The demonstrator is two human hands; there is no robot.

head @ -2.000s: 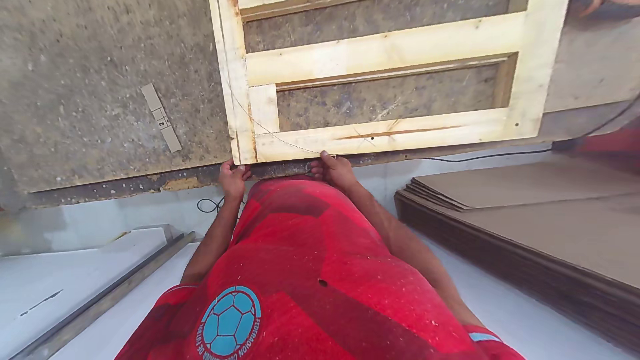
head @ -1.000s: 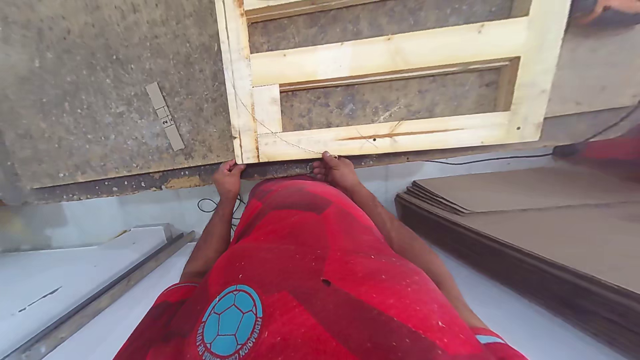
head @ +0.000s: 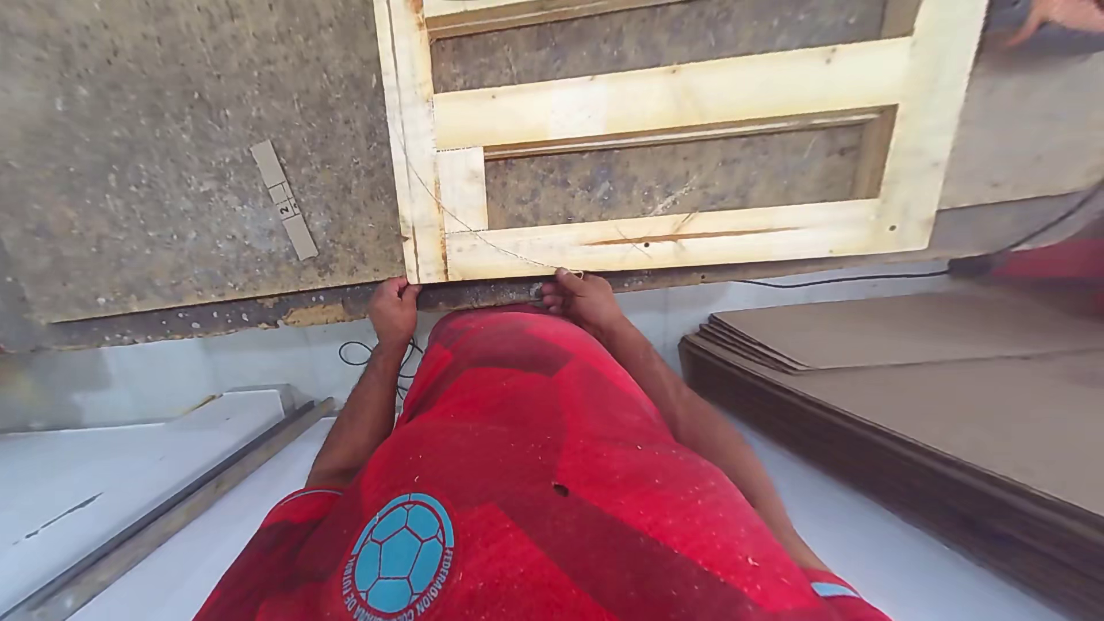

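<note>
A pale wooden frame with crosspieces lies on a stained workbench. At its near left corner is my left hand, with thumb and fingertips pinched at the frame's edge. My right hand is at the near edge farther right, its thumb and forefinger closed on the end of a thin string. The string curves over the frame's corner and runs up along its left rail. A small wooden block fills the inner corner between the rails.
A narrow marked strip lies on the bench to the left. Stacked brown sheets stand at the right. A black cable runs along the bench's near edge. Another person's hand shows at the top right. White panels are at lower left.
The other person's hand at the top right has shifted a little. My hands stay at the frame's near edge.
</note>
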